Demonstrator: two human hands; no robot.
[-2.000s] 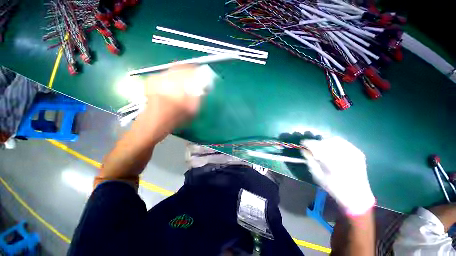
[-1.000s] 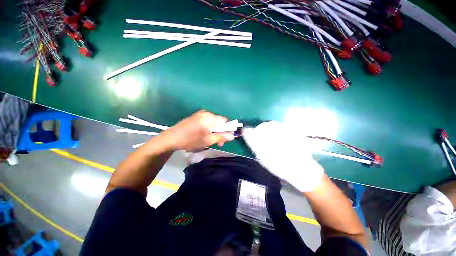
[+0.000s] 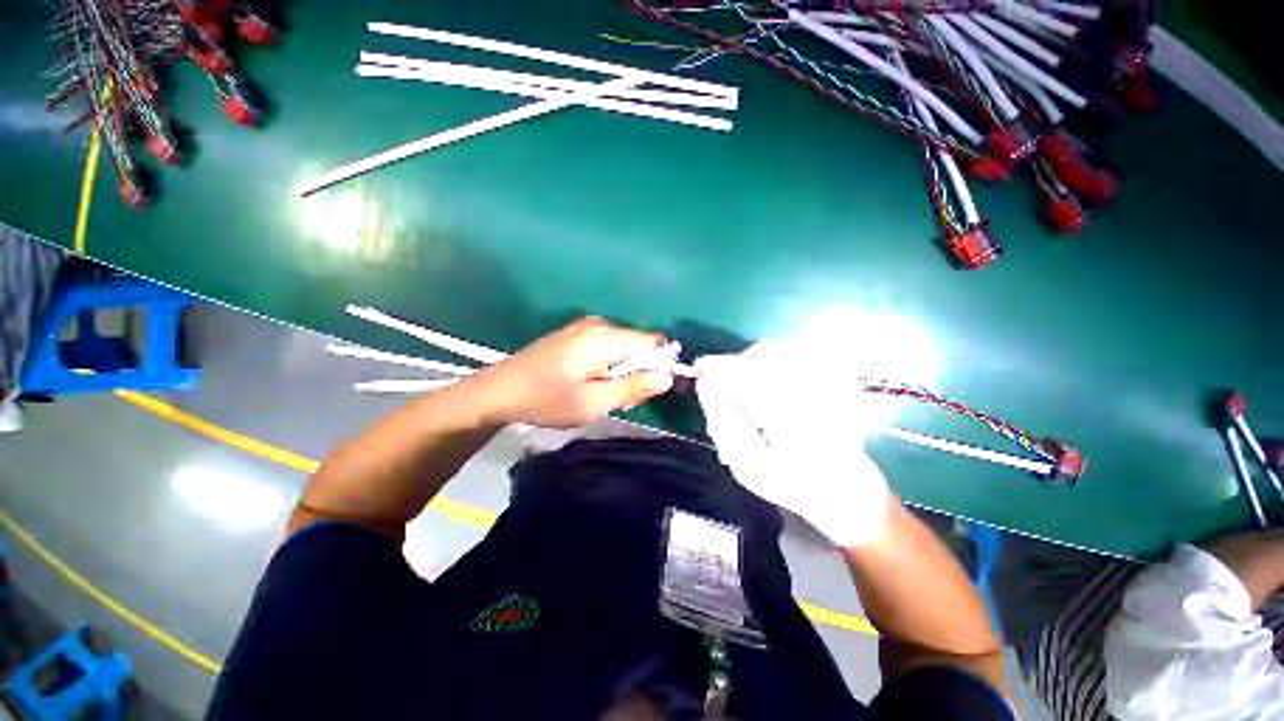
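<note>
My left hand [image 3: 584,373], bare, is closed on several white sleeving tubes [image 3: 423,335]; their far ends stick out to the left past my wrist. My right hand [image 3: 796,430], in a white glove, is closed on a wire harness [image 3: 958,404]. Its twisted wires and one white tube run out to the right of the glove to a red connector [image 3: 1066,462]. The two hands nearly touch at the table's near edge, where the tube ends meet the wire ends. The exact contact there is too small and glared to tell.
Several loose white tubes [image 3: 549,73] lie on the green table [image 3: 563,233], one crossing the others. A sleeved harness pile [image 3: 972,85] is at the far right, an unsleeved pile [image 3: 127,99] at the far left. Another person's white sleeve [image 3: 1197,641] is at the lower right. Blue stools [image 3: 120,338] stand left.
My left hand moved from above the loose tubes down to my gloved right hand. One loose tube now lies slanted across the row. The harness's red connector now shows right of the glove.
</note>
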